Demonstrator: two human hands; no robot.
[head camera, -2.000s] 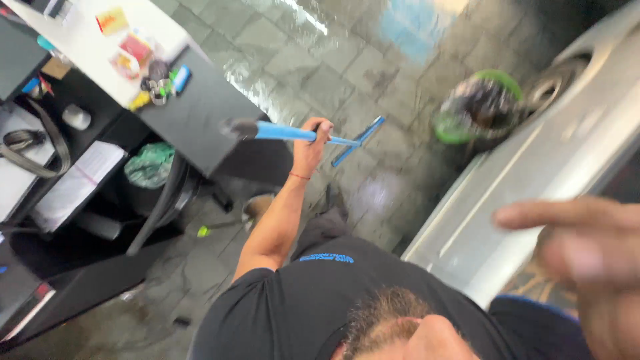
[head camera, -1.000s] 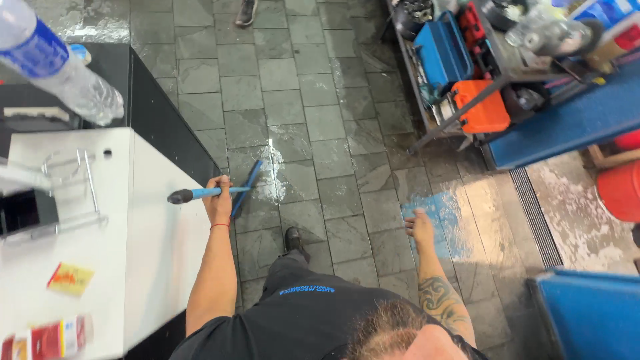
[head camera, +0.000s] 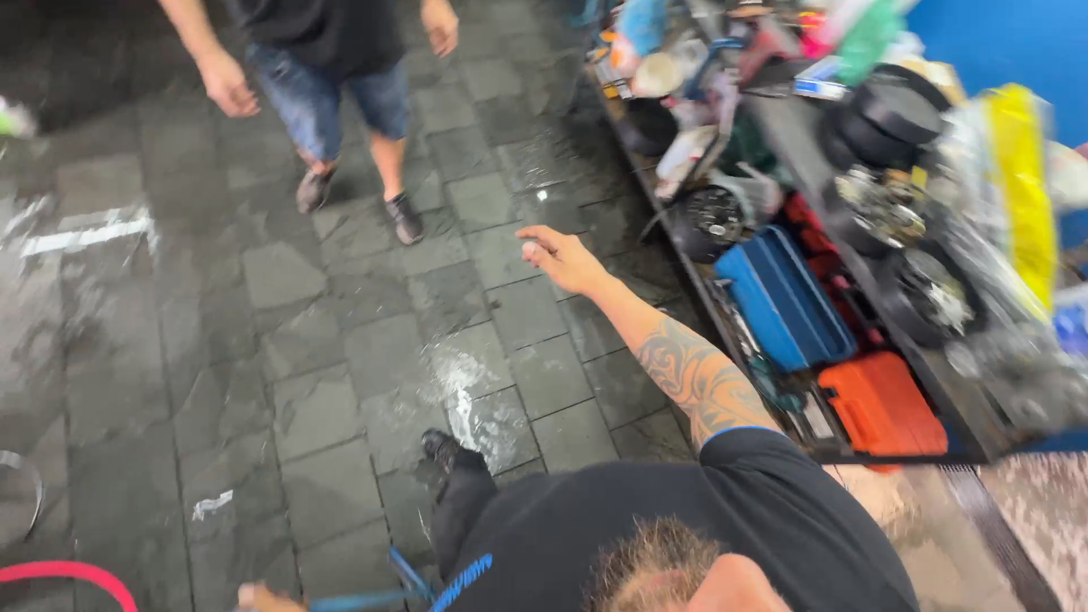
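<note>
My left hand (head camera: 268, 598) is at the bottom edge of the head view, partly cut off, closed around the blue handle of what looks like a floor squeegee (head camera: 361, 600). Its narrow blue head (head camera: 410, 571) shows beside my dark trouser leg. The rest of the handle is out of the picture. My right hand (head camera: 561, 259) is stretched out over the floor, its fingers partly spread and nothing in them; the tattooed forearm trails back to my black sleeve. Wet, shiny patches (head camera: 463, 387) lie on the grey stone tiles between my shoe and that hand.
Another person (head camera: 327, 93) in denim shorts stands ahead, both hands hanging. Along the right runs a cluttered metal shelf unit (head camera: 790, 140) with a blue bin (head camera: 786, 297) and an orange case (head camera: 884, 404). A floor drain grate (head camera: 994, 527) is at lower right, a red curved object (head camera: 72, 571) at lower left.
The view has swung a lot. Another person now stands ahead. My right hand, over the floor one second ago, is now reached out near the shelves; my left still holds the blue handle.
</note>
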